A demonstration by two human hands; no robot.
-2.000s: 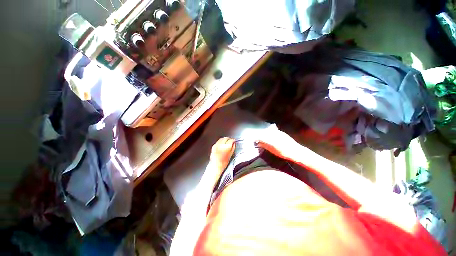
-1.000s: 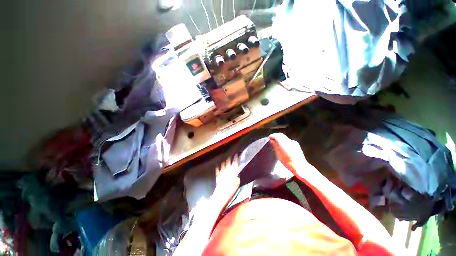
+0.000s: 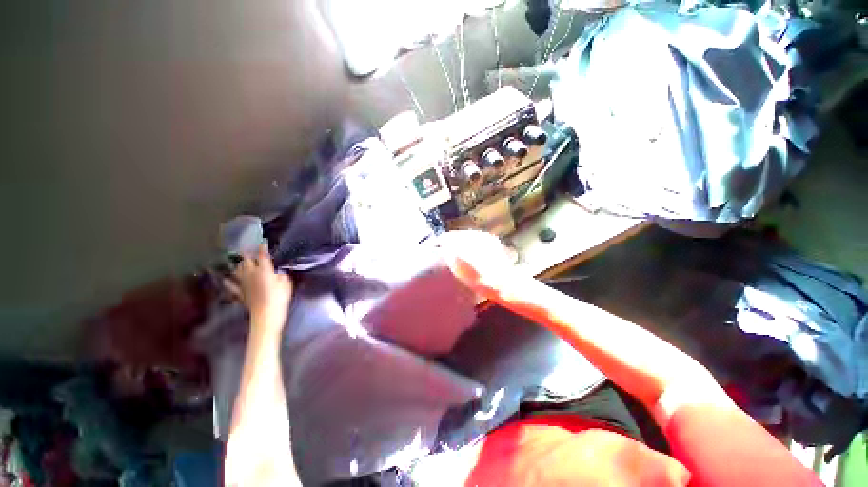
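Note:
A large grey-lilac cloth panel (image 3: 362,390) spreads from the lap up to the overlock machine (image 3: 476,157), covering the left part of the machine table. My left hand (image 3: 260,283) is at the cloth's far left edge, fingers apart; whether it grips the cloth is unclear. My right hand (image 3: 471,266) is closed on the cloth just in front of the machine's left front; glare hides its fingertips. The needle area is hidden behind the hand and cloth.
A big pale blue-grey cloth pile (image 3: 676,114) stands right of the machine on the table (image 3: 581,238). A dark cloth bundle (image 3: 799,314) lies low on the right. A dark grey-lilac heap (image 3: 328,204) lies behind and left. Threads rise from the machine.
My left hand has moved from the lap far to the left. My right hand has moved up to the machine with cloth. The cloth is now spread over the table's left part.

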